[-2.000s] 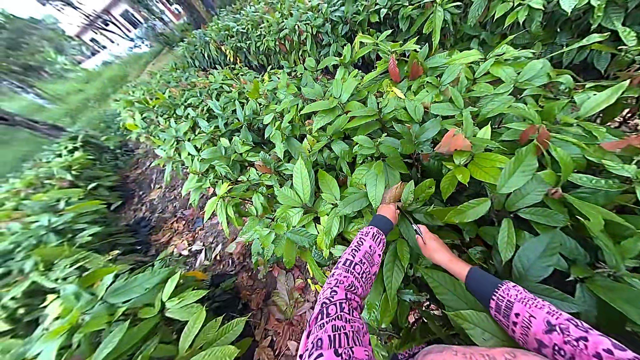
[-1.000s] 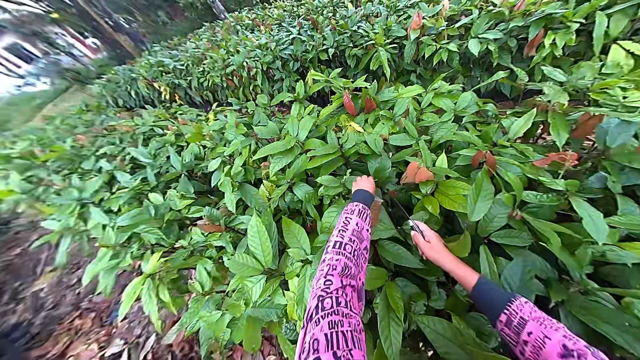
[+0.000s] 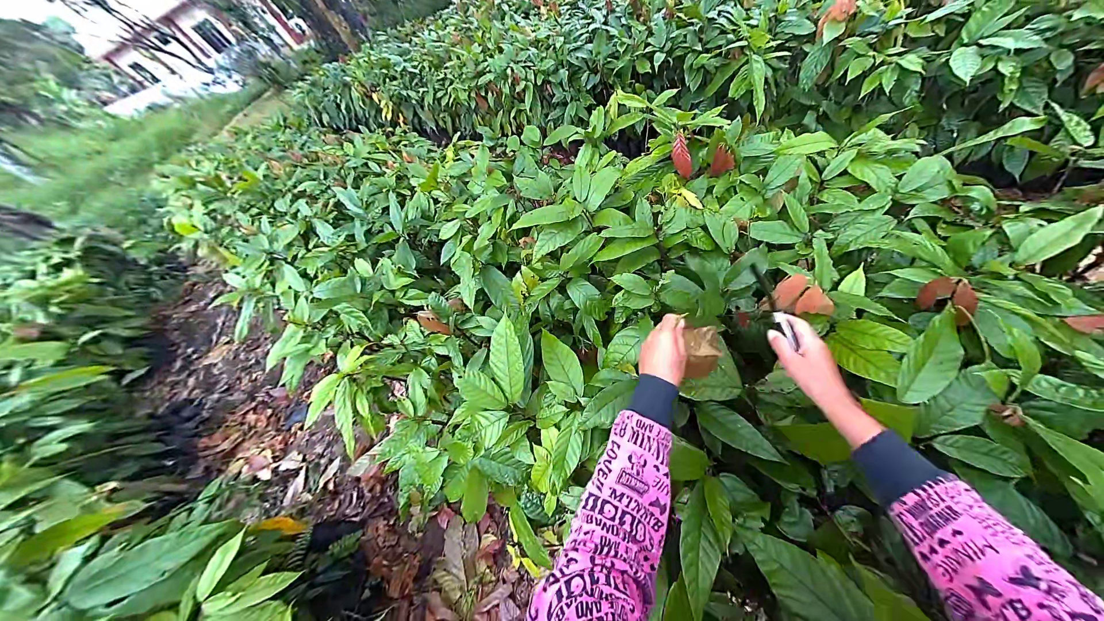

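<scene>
My left hand is closed on a brown dried leaf piece, which sticks out to the right of the fingers among green leafy seedlings. To its right, my right hand grips a thin dark-bladed tool, perhaps a knife; motion blurs its blade, which points up and left. Reddish-brown young leaves stand just beyond my right hand. The two hands are apart, both over the plants.
A strip of ground with fallen dry leaves runs along the left of the bed. More leafy plants grow beyond it at the far left. Another dense row stands behind. Grass and a building are at the upper left.
A brown leaf piece now shows clearly at my left hand, where one second ago it was mostly hidden. The tool in my right hand has swung upward. The view has shifted back left.
</scene>
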